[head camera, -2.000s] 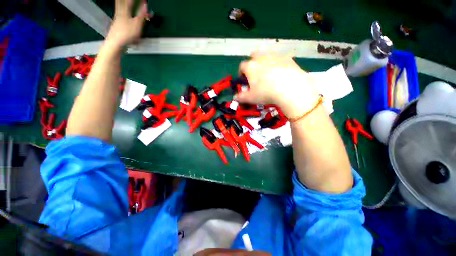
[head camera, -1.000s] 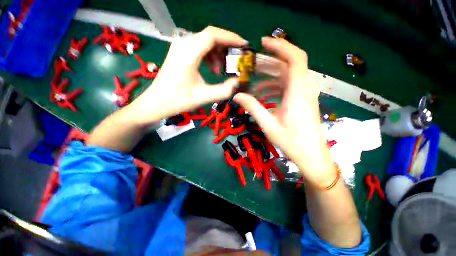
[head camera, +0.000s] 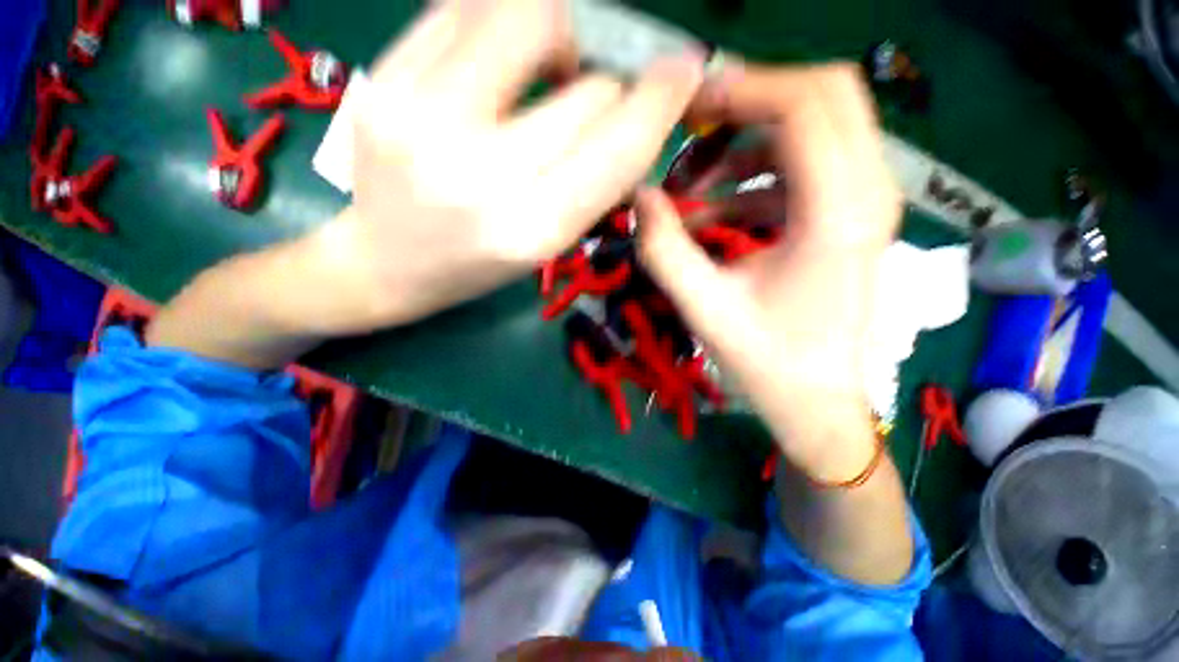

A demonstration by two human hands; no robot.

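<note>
My left hand [head camera: 504, 168] and my right hand [head camera: 802, 246] are raised over the bench, blurred, with their fingertips meeting. A small dark electronic unit [head camera: 702, 129] with an amber patch shows partly at my right index fingertip; the fingers hide most of it. Whether my left fingers grip it too is unclear. Below the hands lies a pile of red spring clamps [head camera: 647, 362], some with black units in their jaws.
More red clamps [head camera: 239, 162] lie at left. White paper [head camera: 924, 291], a silver-topped bottle [head camera: 1028, 256], a small blue box [head camera: 1047, 336], a red-handled tool [head camera: 940, 414] and a panda fan [head camera: 1080, 556] are at right. Another small unit [head camera: 892, 62] sits on the far side.
My hands first came together around the amber-patched unit; now their fingertips meet higher up and hide most of it. The view has turned and shifted.
</note>
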